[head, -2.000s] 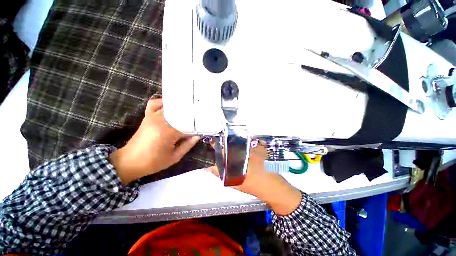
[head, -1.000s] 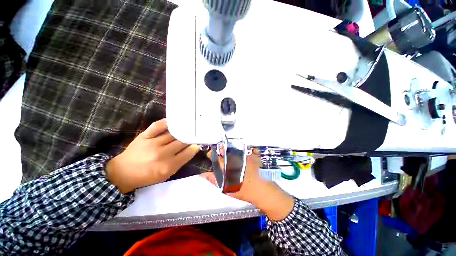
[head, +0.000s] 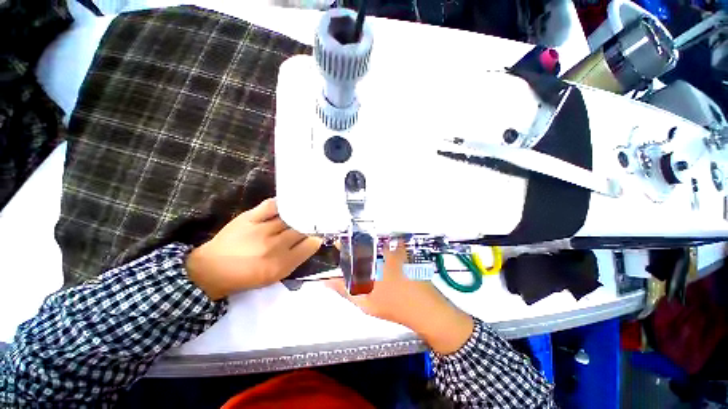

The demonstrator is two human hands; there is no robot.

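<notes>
A dark plaid fabric panel (head: 172,132) lies left of the white sewing machine head (head: 415,160). My left hand (head: 251,254) lies on the panel's near edge, fingers reaching to the needle area, pressing the cloth. A small dark cloth edge shows between my hands. My right hand (head: 403,299) is behind the shiny metal piece (head: 362,260) with the reddish end, fingers partly hidden under the machine head. Whether it grips cloth cannot be told. The needle is hidden. Scissors with green and yellow handle loops (head: 459,274) lie right of my right hand.
Dark cloth scraps (head: 552,273) lie on the table right of the scissors. Long silver tweezers or snips (head: 531,162) lie on top of the machine. The grey table edge (head: 319,355) curves across the front. A blue crate (head: 587,359) is below. More dark cloth is at far left.
The view has shifted, and more of the panel's far edge shows. The near cloth edge has moved away from me toward the needle area, baring more white table. Both hands stay beside the needle area.
</notes>
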